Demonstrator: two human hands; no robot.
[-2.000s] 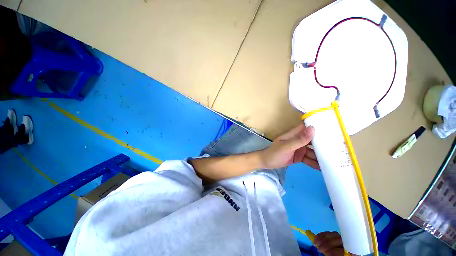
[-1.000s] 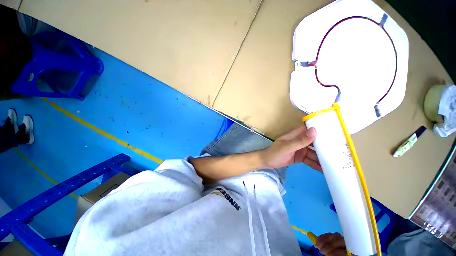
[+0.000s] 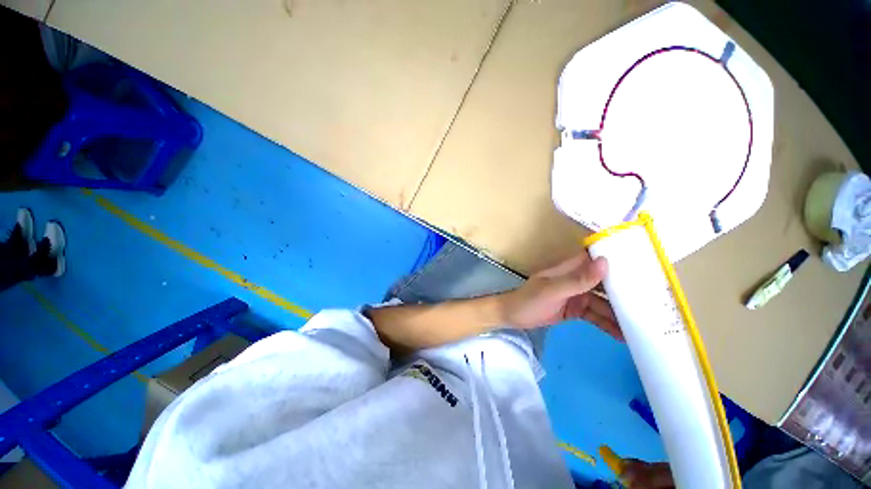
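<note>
A white octagonal housing (image 3: 688,134) lies on the cardboard-covered bench, with a dark red wire loop (image 3: 626,174) and grey strips on it. The yellow-framed caulking gun with its white cartridge (image 3: 659,353) points at the housing's near edge; the nozzle tip shows only faintly. My left hand (image 3: 563,294) supports the cartridge near its front end. My right hand (image 3: 647,474) is at the yellow handle at the rear, partly cut off by the bottom edge.
A pale yellow-green roll (image 3: 821,205) with white tissue (image 3: 848,222) stands at the right. A small blade or marker (image 3: 776,280) lies near it. A blue stool (image 3: 119,129) and a person's shoes (image 3: 53,248) are at the left. A patterned sheet (image 3: 836,406) is at the lower right.
The gun's front end and my left hand sit slightly lower in the picture. My right hand is lower and more cut off. The view has shifted a little.
</note>
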